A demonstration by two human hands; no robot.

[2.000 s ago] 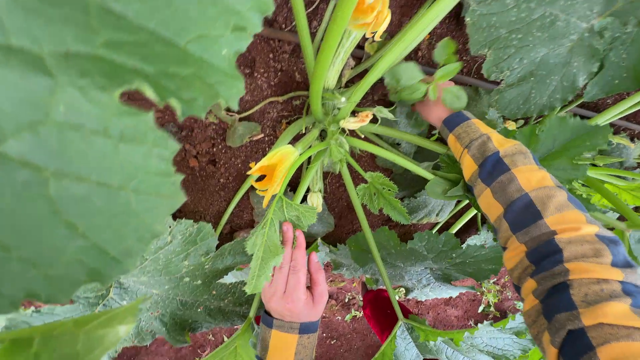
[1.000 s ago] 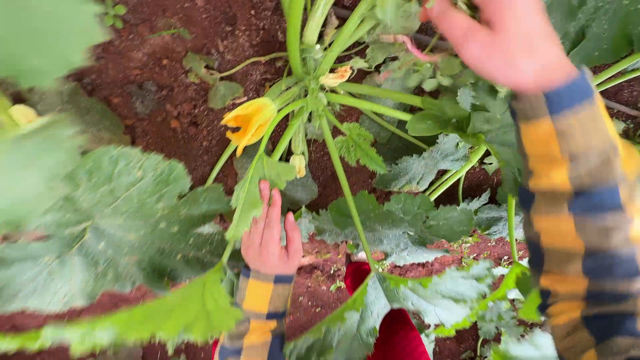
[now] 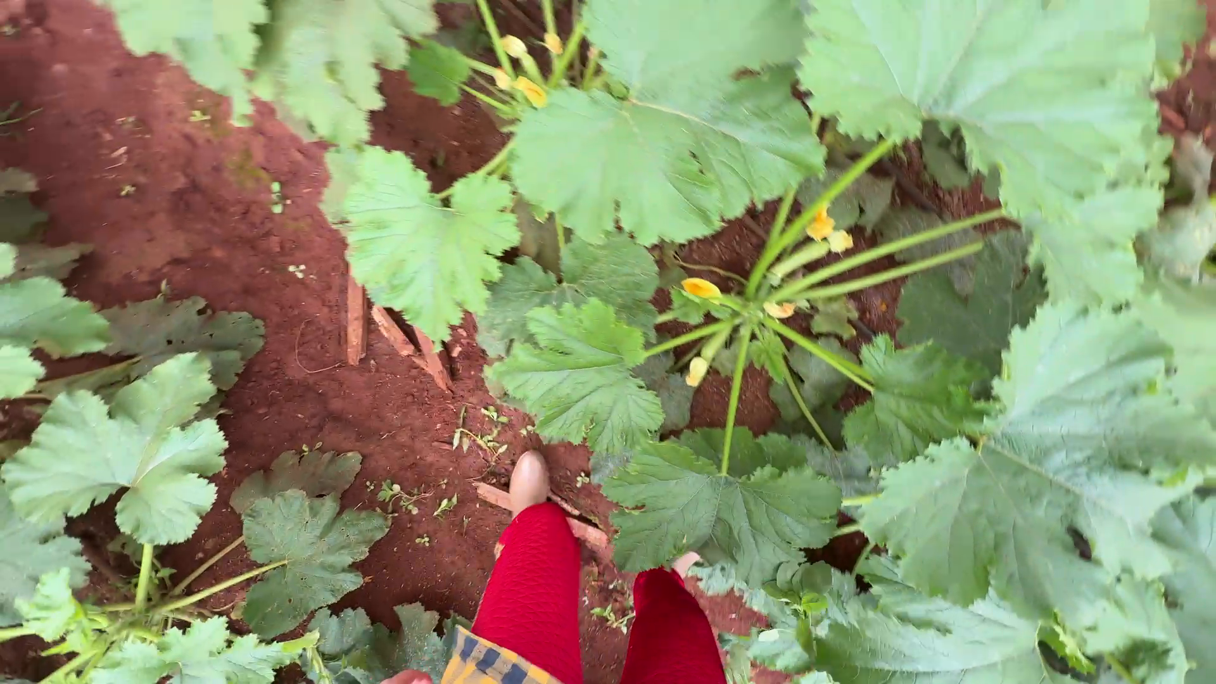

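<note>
Only a sliver of my left hand (image 3: pixel 408 677) shows at the bottom edge, beside yellow and navy plaid cloth (image 3: pixel 499 660); its fingers and anything in them are out of sight. My right hand is outside the view. Right of centre stands a squash plant, its green stalks (image 3: pixel 739 380) spreading from a low crown. Around the crown are a yellow-orange squash blossom (image 3: pixel 701 288), a paler closed blossom (image 3: pixel 697 370) and more blossoms (image 3: pixel 821 224) higher up. Broad lobed leaves (image 3: pixel 579 375) surround it.
Red soil (image 3: pixel 313 408) runs between the plants at left, with broken wood pieces (image 3: pixel 408 347) and small weeds on it. My legs in red trousers (image 3: pixel 532 589) and a tan shoe (image 3: pixel 529 482) are below. Another squash plant (image 3: pixel 142 579) grows at lower left.
Both hands have left the blossoming plant; a second ago the left was at a leaf beneath the yellow blossom and the right above the foliage. The view is now higher and wider.
</note>
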